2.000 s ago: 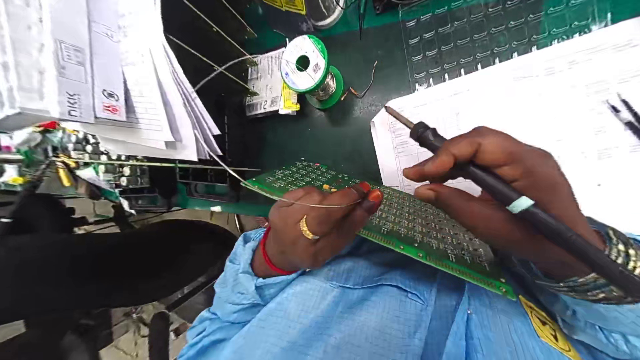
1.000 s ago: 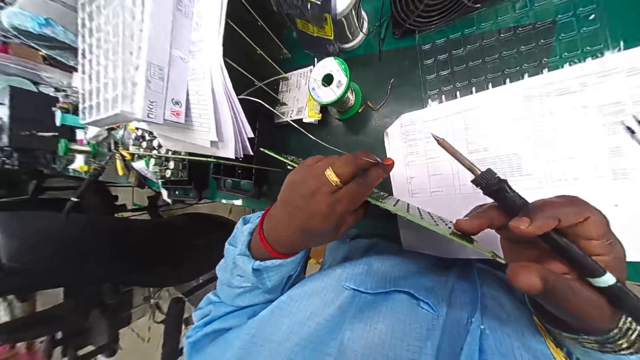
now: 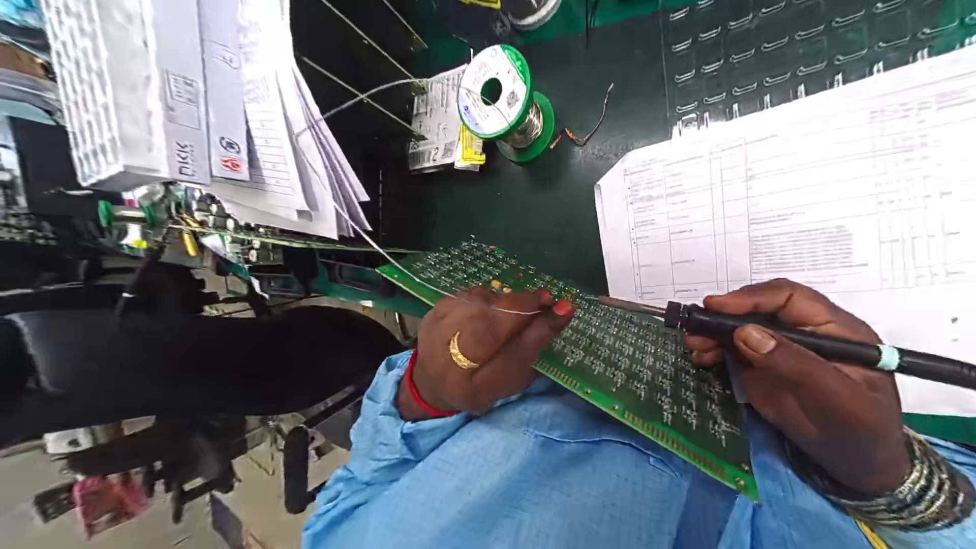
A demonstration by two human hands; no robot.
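A green printed circuit board [image 3: 640,374], dense with small solder joints or leads, lies tilted in front of my body. My left hand [image 3: 488,343] pinches a thin solder wire [image 3: 374,245] between thumb and forefinger over the board's upper part. That wire loops back towards the solder spool [image 3: 507,103] with green flanges. In my right hand [image 3: 808,374] is a soldering iron [image 3: 762,326] with a black handle, its tip pointing left, near my left fingertips and just over the board. Whether the tip touches a joint, I cannot tell.
Printed sheets [image 3: 801,198] lie at the right, beside a clear plastic tray [image 3: 778,46]. A short piece of wire [image 3: 591,126] lies right of the spool. A small labelled box [image 3: 438,118] is behind the spool. Stacked papers [image 3: 267,114] stand at the upper left, above a black chair [image 3: 213,366].
The soldering iron has swung from pointing up and left to lying nearly level, its tip now beside my left fingers. The board shows more of its face than one second ago.
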